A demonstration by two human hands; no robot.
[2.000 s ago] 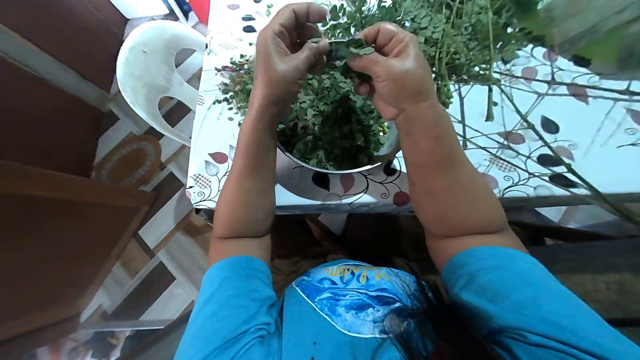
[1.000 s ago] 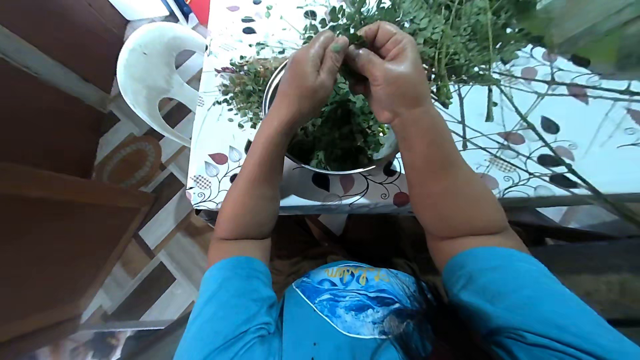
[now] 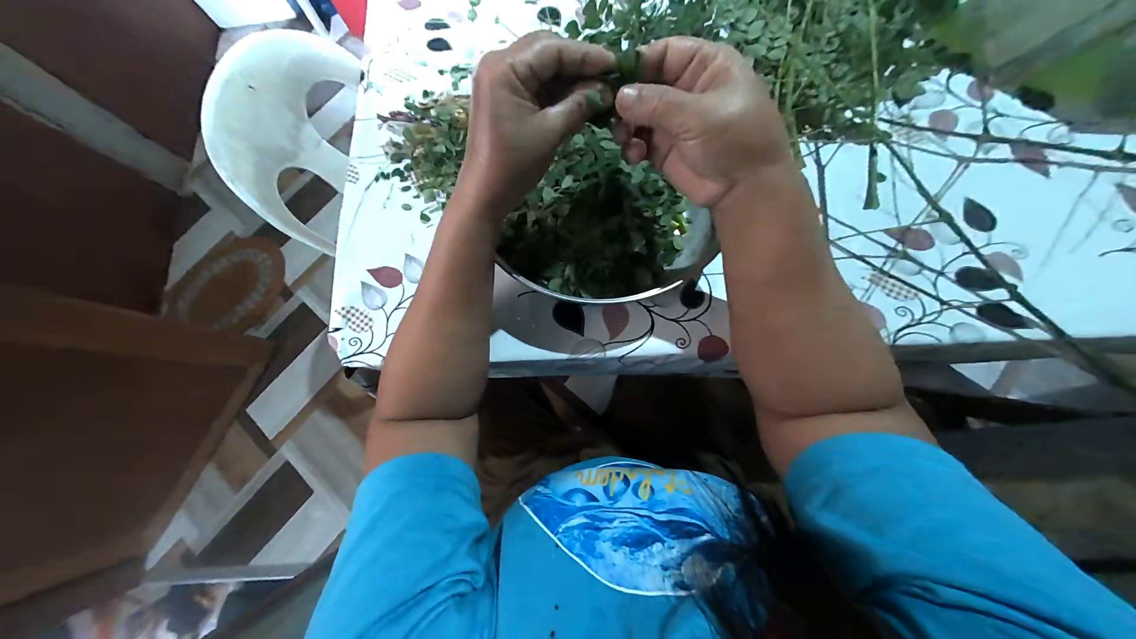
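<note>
Above a round metal bowl point(image 3: 586, 296) heaped with small green leaves point(image 3: 590, 209), both hands meet at their fingertips. My left hand point(image 3: 541, 106) pinches a bit of green leaf between thumb and fingers. My right hand point(image 3: 701, 106) grips the same small green leafy sprig point(image 3: 628, 64) from the other side. Behind the hands lies a pile of leafy branches point(image 3: 790, 44) on the table. Part of the bowl's far rim is hidden by hands and leaves.
A patterned tablecloth point(image 3: 621, 333) covers the table. Long bare stems point(image 3: 950, 213) stretch across its right side and past the front edge. Browner leafy sprigs point(image 3: 435, 146) lie left of the bowl. A white plastic chair point(image 3: 253, 133) stands at the table's left side.
My left hand moved down and right against the right hand, then a little back up and left. The right hand has stayed nearly in place.
</note>
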